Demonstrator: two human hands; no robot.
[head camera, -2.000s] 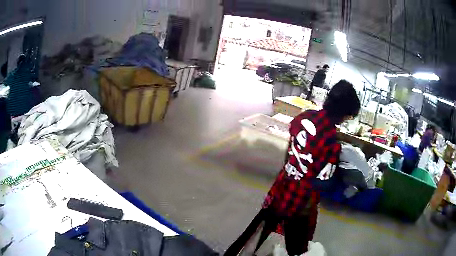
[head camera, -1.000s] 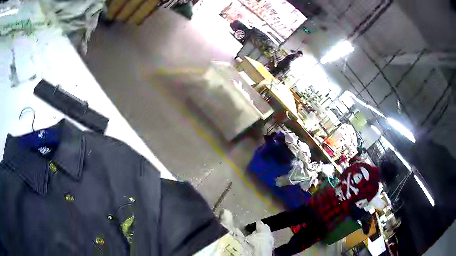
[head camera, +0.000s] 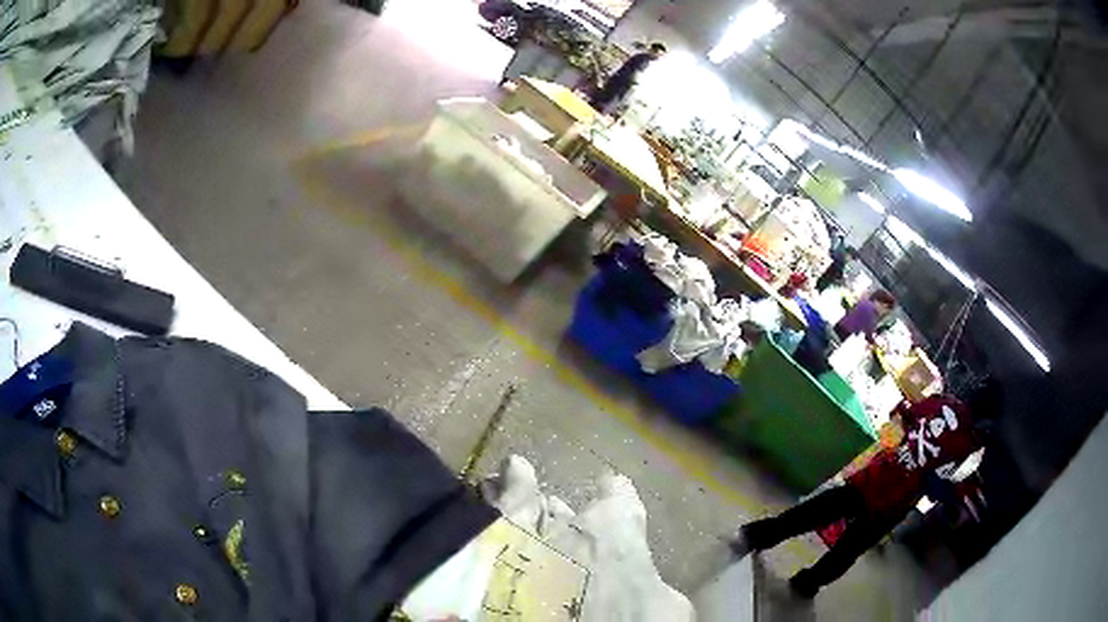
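A dark grey-blue shirt lies front up on the white table at the lower left, cut off by the left and bottom edges. Its collar is open over a blue hanger with a thin hook. Round metallic buttons run down the front, and a yellow-gold mark shows on the chest. The sleeve reaches right to the table edge. A flat black bar lies beyond the collar. Neither of my hands can be made out in the picture.
Pale cloth and a yellowish marked sheet are beside the sleeve. Across the aisle stand a pale bin, a blue bin and a green bin. A person in red-black check is at the right; others are farther back.
The view has swung right and tilted, so the shirt and black bar sit farther left. The person in red-black check has moved away to the right along the aisle.
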